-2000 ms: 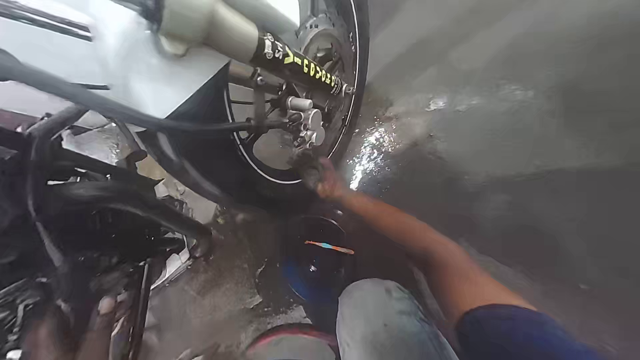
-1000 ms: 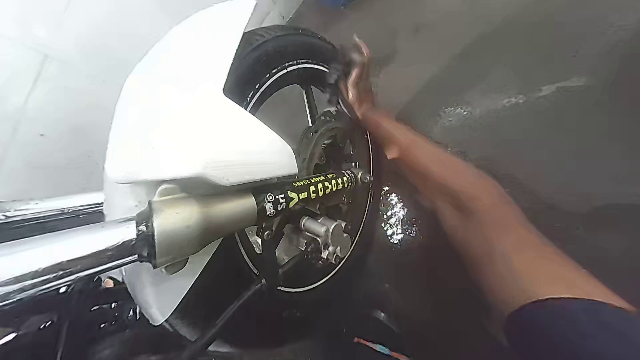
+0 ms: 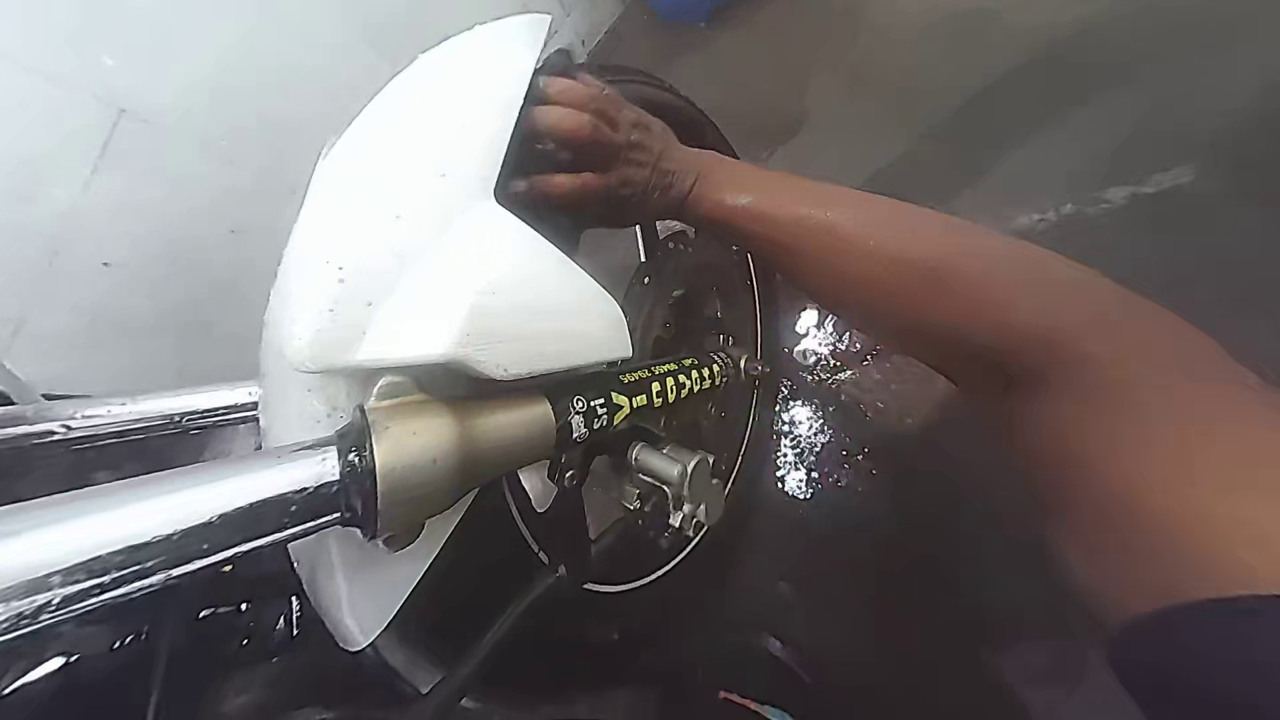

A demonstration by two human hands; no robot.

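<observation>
The fingers of my right hand curl around a dark, soft-looking thing, a cloth or pad, mostly hidden by the hand. It lies against the black front tyre of a motorcycle, close by the edge of the white front fender. Below the hand are the wheel's brake disc, a metal brake caliper and the fork leg, whose dark sleeve bears yellow writing. My left hand is out of view.
Wet, shiny floor lies to the right of the wheel. Chrome fork tubes run in from the left. Something blue shows at the top edge, and a small orange and blue thing at the bottom.
My right hand has moved from beside the caliper, up around the wheel, to the tyre near the fender's edge. The view has shifted and come closer to the wheel.
</observation>
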